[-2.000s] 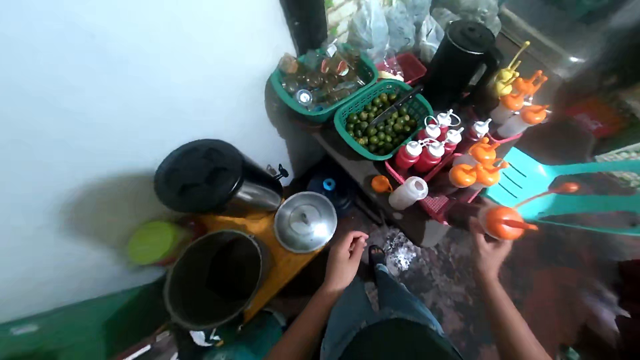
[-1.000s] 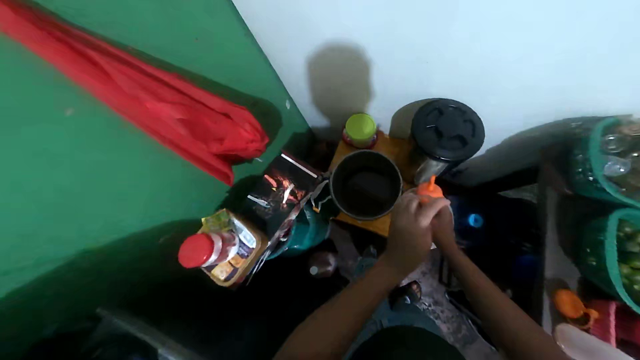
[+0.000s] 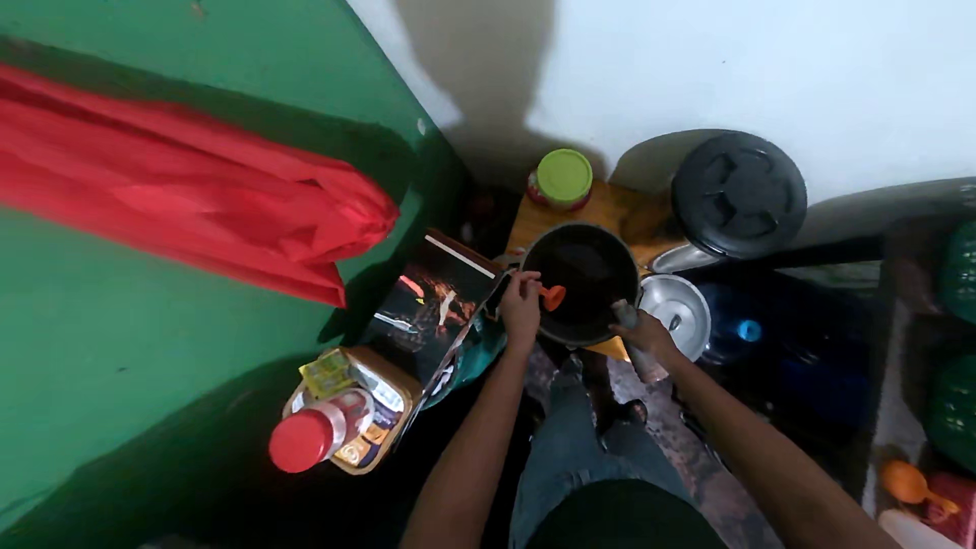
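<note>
Over the left rim of a deep dark-filled pot (image 3: pixel 583 263), my left hand (image 3: pixel 522 309) holds an orange squeeze-bottle cap (image 3: pixel 553 297) by its narrow end. My right hand (image 3: pixel 648 339) grips a clear plastic squeeze bottle (image 3: pixel 640 358) at the pot's lower right edge. The bottle is tilted, its upper end over the rim, and its cap is off. What the pot contains cannot be told. A round metal lid (image 3: pixel 681 314) lies just right of the pot, close to my right hand.
A jar with a green lid (image 3: pixel 565 176) and a black-lidded metal container (image 3: pixel 738 196) stand behind the pot on a wooden surface (image 3: pixel 595 213). At left are a basket (image 3: pixel 408 381) with a red-lidded jar (image 3: pixel 301 441) and a hanging red cloth (image 3: pixel 229 198). Another orange cap (image 3: pixel 905 482) lies lower right.
The orange cap has come off the bottle and is in my left hand. My hands, together one second ago, are now apart at the pot. The view has swung left since two seconds ago.
</note>
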